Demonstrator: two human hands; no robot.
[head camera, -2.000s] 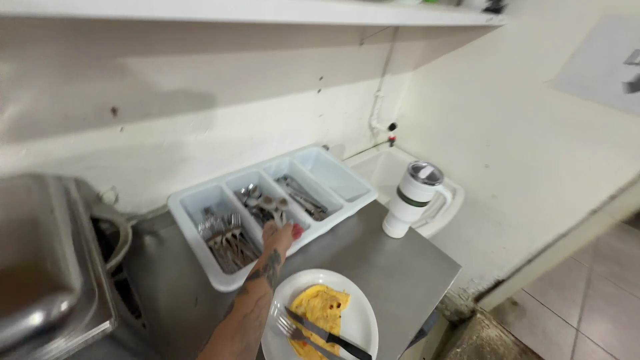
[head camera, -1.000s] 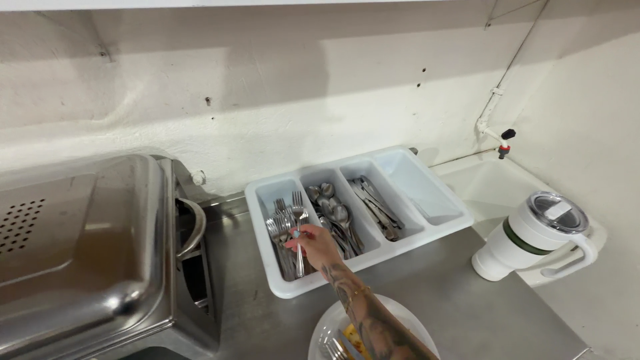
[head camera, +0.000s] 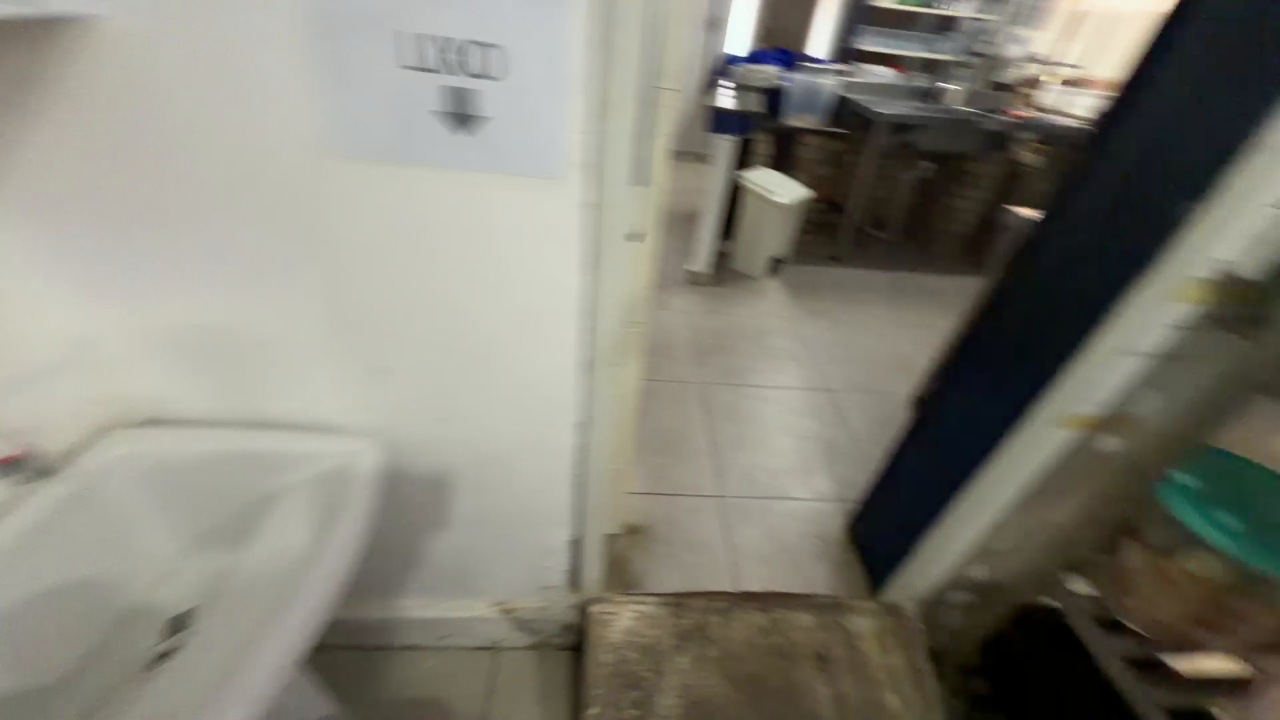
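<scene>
Neither my left hand nor my right hand shows in the head view now. At the lower left is a white sink basin (head camera: 190, 520) against the white wall, with a small red-marked tap (head camera: 15, 462) at the left edge. The cutlery tray, the plate of food and the lidded mug are out of view. The picture is blurred by motion.
A doorway with a white frame (head camera: 615, 300) opens onto a tiled floor (head camera: 780, 420). A worn board-like surface (head camera: 750, 655) lies before it. Beyond stand a white bin (head camera: 770, 220) and a metal table (head camera: 900, 105). A dark blue door (head camera: 1060, 290) slants at right, near a green round object (head camera: 1225, 505).
The view has swung far right, from the cutlery tray to the sink and doorway. One second ago a tattooed arm's hand was at the forks in the tray; it is now out of view.
</scene>
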